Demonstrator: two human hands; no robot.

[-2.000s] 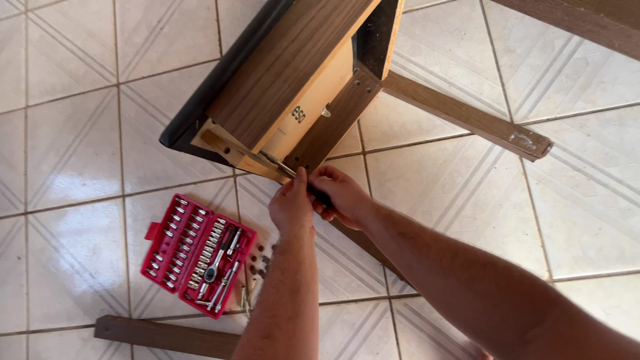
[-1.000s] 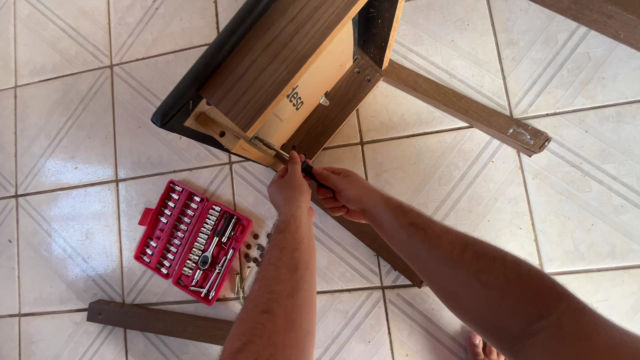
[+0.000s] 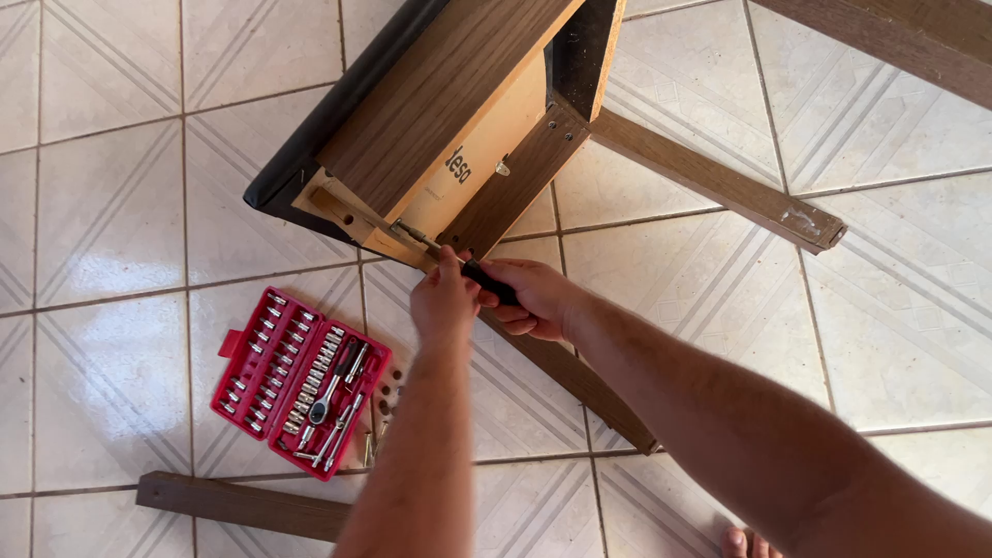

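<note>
A wooden chair seat frame (image 3: 457, 101) with a dark padded edge (image 3: 333, 108) lies tipped on the floor, its underside facing me. My right hand (image 3: 535, 298) grips the black handle of a screwdriver (image 3: 490, 283). The fingers of my left hand (image 3: 446, 298) pinch around the metal shaft just ahead of that handle. The shaft reaches into the near corner of the frame, where its tip meets a metal fastener (image 3: 397, 225); the exact contact is too small to tell. Close by, a bare corner block (image 3: 341, 213) has a round hole.
A red socket and bit case (image 3: 267, 434) lies unfolded at lower left, with small round plugs (image 3: 386, 390) and screws (image 3: 368, 449) beside it. Attached wooden legs (image 3: 713, 174) extend right and beneath my arms. A loose wooden leg (image 3: 240, 500) lies below; another wooden piece (image 3: 891, 39) is at upper right.
Both hands stay at the frame's near corner with the screwdriver between them. Any turning of the tool is not plain.
</note>
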